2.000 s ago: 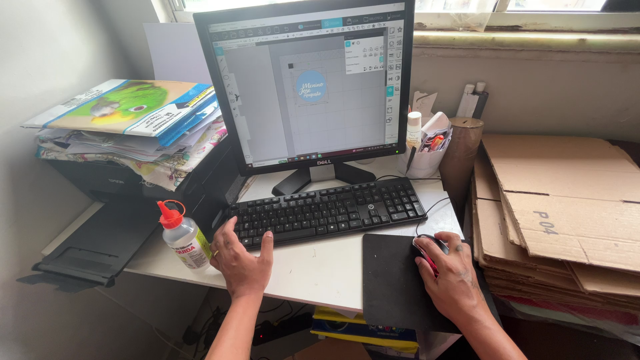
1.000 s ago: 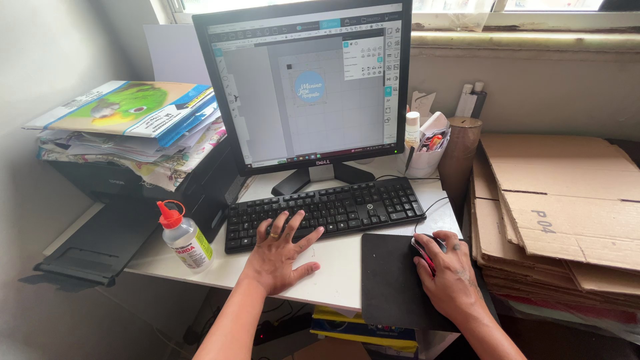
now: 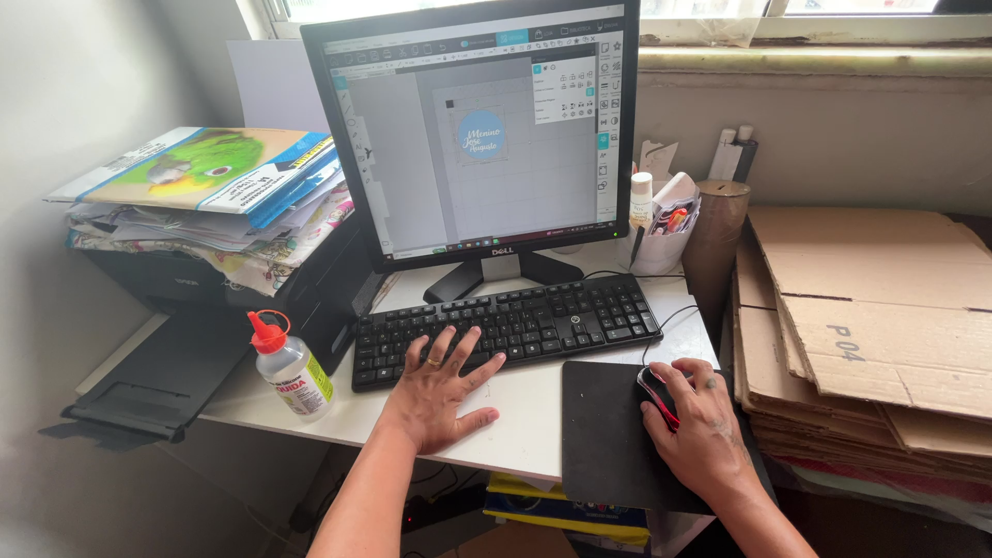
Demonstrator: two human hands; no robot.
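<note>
My left hand (image 3: 443, 395) rests with spread fingers over the lower left edge of a black computer keyboard (image 3: 527, 329), holding nothing. Under my right hand (image 3: 697, 422) is a black and red computer mouse (image 3: 659, 397), gripped on a black mouse pad (image 3: 601, 442). A Dell monitor (image 3: 496, 186) stands behind the keyboard; its screen shows design software with a blue circle bearing white lettering. A clear bottle of liquid glue with a red cap (image 3: 293, 372) stands upright on the white desk (image 3: 511, 418), left of my left hand.
Paper packs and sheets (image 3: 209, 186) lie piled on a black printer (image 3: 174, 283) at left. A white cup of pens (image 3: 666, 232) and a brown cardboard tube (image 3: 717, 240) stand right of the monitor. Flattened cardboard boxes (image 3: 883, 310) are stacked at far right.
My left hand has moved right, from beside the keyboard's left end onto its lower edge, and its fingers have spread. My right hand stays on the mouse.
</note>
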